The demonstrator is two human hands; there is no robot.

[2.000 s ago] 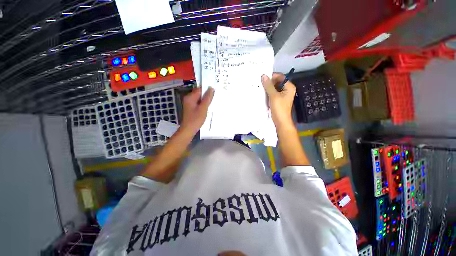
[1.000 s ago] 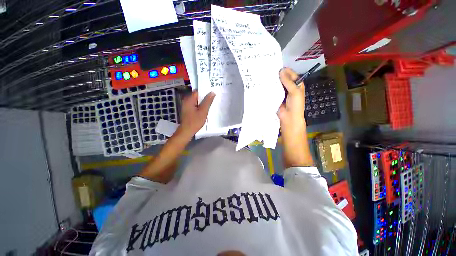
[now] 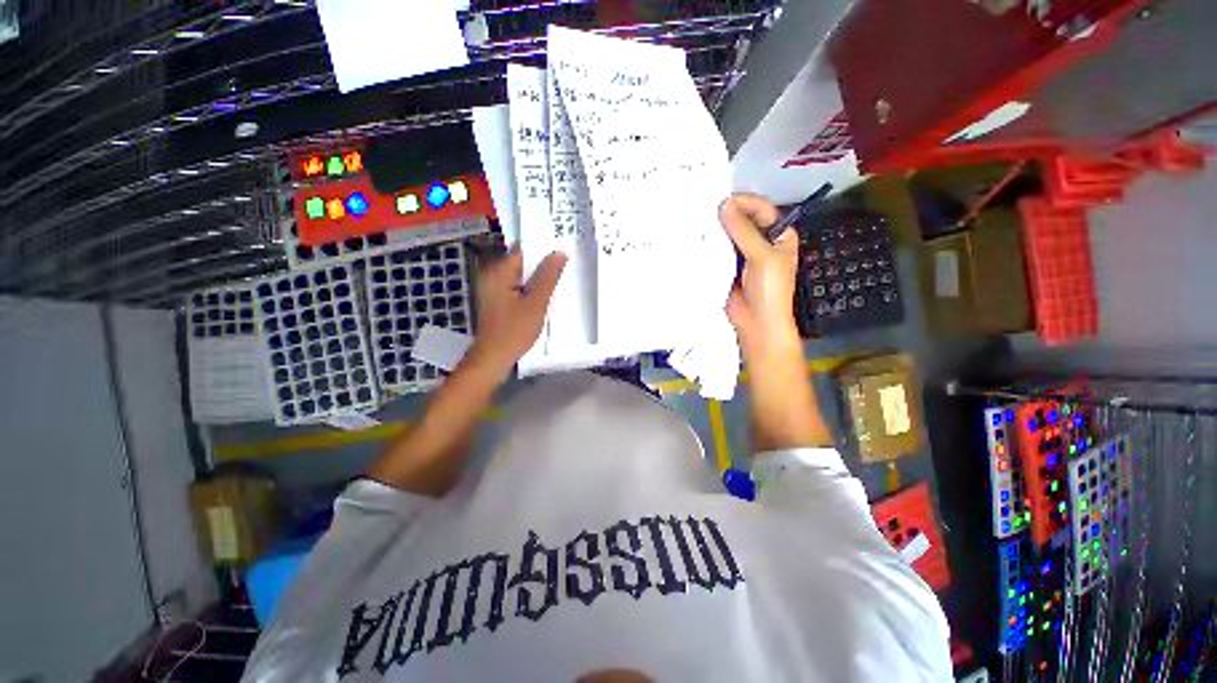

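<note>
Several long white record sheets (image 3: 654, 174) with handwriting are held fanned in front of my chest. My left hand (image 3: 514, 314) grips the left and lower edge of the sheets, thumb on top. My right hand (image 3: 763, 267) holds the right edge of the front sheet, which bows away from those beneath it. A dark pen (image 3: 801, 212) sticks out between the fingers of my right hand, pointing up and right. The fingers behind the sheets are hidden.
White grid trays (image 3: 320, 340) and a red light tray (image 3: 394, 207) are at the left. A black tray (image 3: 849, 274), cardboard box (image 3: 878, 407) and red crate (image 3: 1064, 267) are at the right. Wire shelving (image 3: 200, 100) runs above; a red panel (image 3: 934, 80) is upper right.
Since one second ago, my right hand has moved slightly left and down, bringing the front sheet back toward the stack. The lights on the red tray have changed colour. My left hand has barely moved.
</note>
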